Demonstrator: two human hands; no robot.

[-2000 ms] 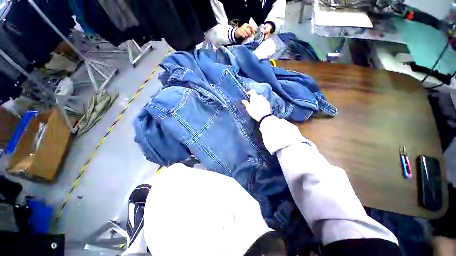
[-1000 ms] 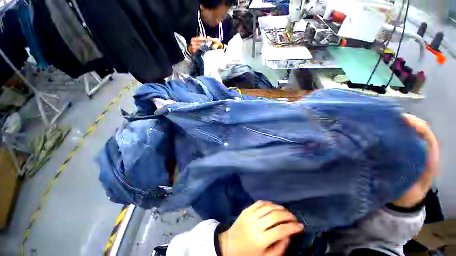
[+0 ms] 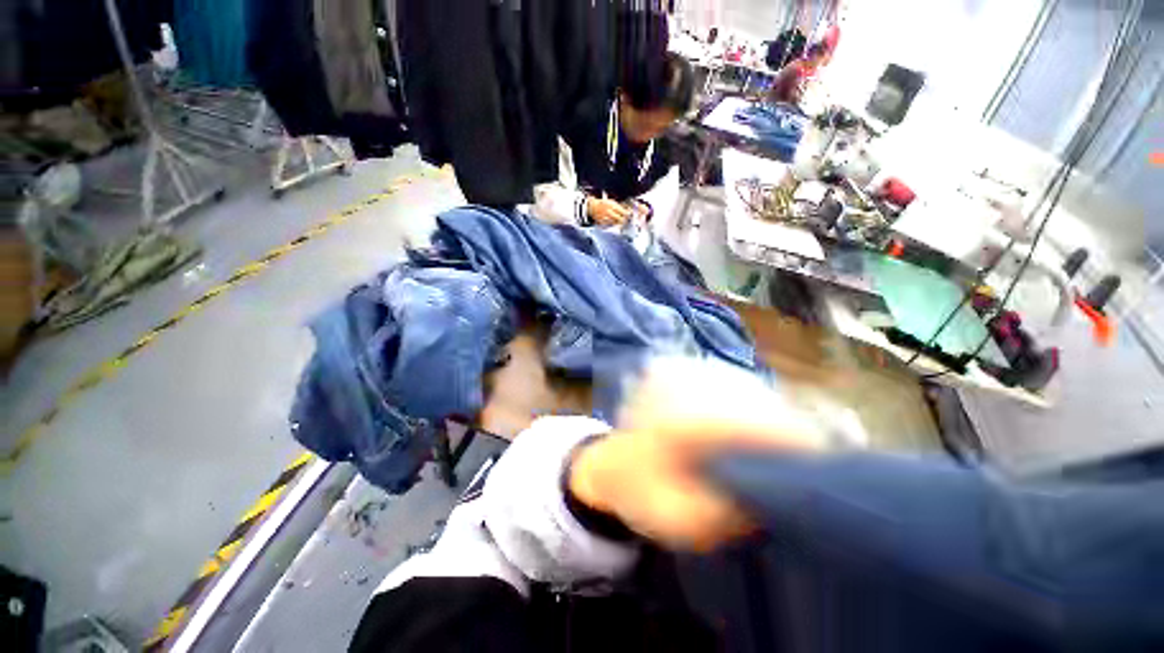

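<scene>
My left hand (image 3: 664, 487), blurred, reaches in from the lower left in a pale sleeve with a dark band at the wrist. It is closed on a blue denim jacket (image 3: 945, 529) that stretches blurred to the right edge. A pale blurred shape (image 3: 734, 398) lies just beyond my left hand; I cannot tell whether it is my right hand or sleeve. More denim jackets (image 3: 574, 274) lie heaped on the brown table (image 3: 817, 351), with one part (image 3: 383, 370) hanging over its left end. No snips can be made out.
A coworker (image 3: 619, 160) is across the table, hands together at a small pale piece. Dark garments (image 3: 472, 96) hang at the upper left. Yellow-black tape (image 3: 192, 306) crosses the floor on the left. Sewing tables (image 3: 772, 230) stand at the upper right.
The jacket that was spread before me between both hands has moved down and right, uncovering the heap and table. My left hand has moved up. My right hand no longer shows clearly at the right.
</scene>
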